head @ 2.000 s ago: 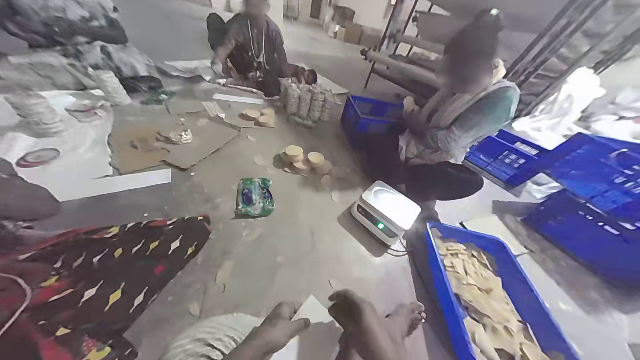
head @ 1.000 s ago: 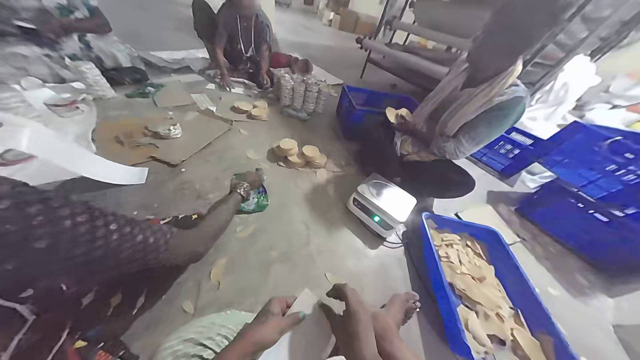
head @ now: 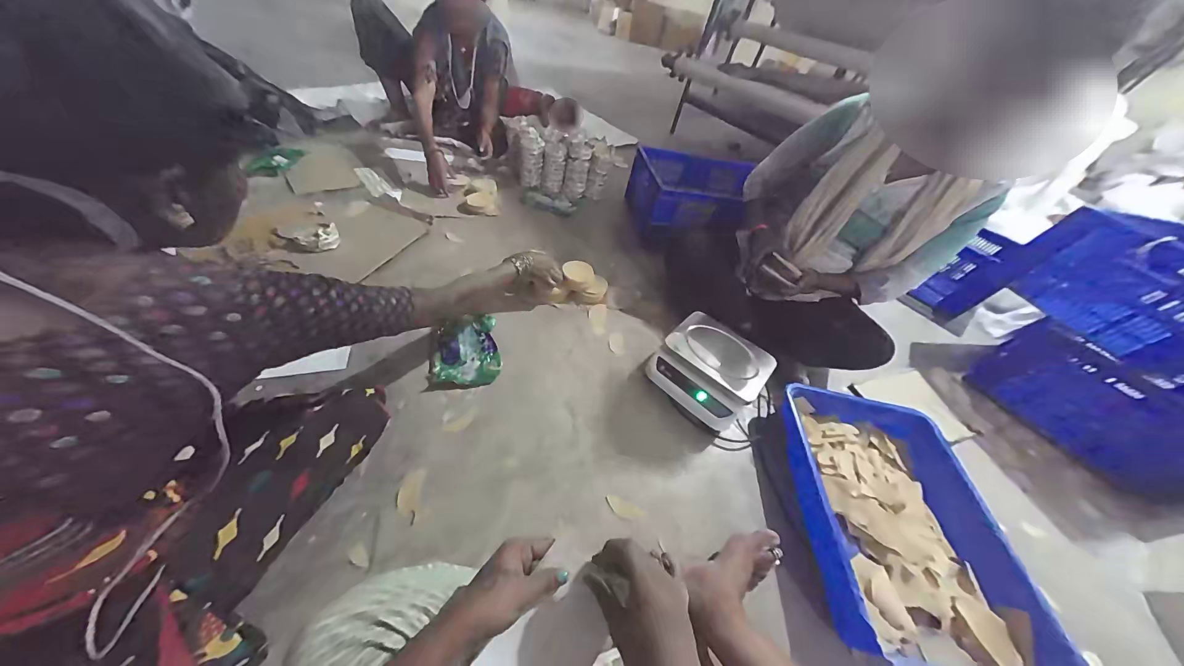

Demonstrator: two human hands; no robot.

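At the bottom centre is my left hand, its thumb and index finger apart, with nothing visible between them. Just right of it, my right hand is curled with the knuckles up; its fingertips are hidden, so whether it grips anything is unclear. Low between both hands lies a pale sheet or bag, mostly cut off by the frame. A bare foot with a toe ring is close beside my right hand. Pale green ribbed cloth shows left of my left forearm.
A weighing scale with a green light stands ahead. At right, a blue crate holds thin tan pieces. A green packet lies left of centre. A co-worker's hand touches stacked round tan discs. Other co-workers sit farther back.
The co-worker's arm at left has reached from the green packet to the stacked discs. My left thumb and index finger, earlier at the white sheet, now stand apart from it.
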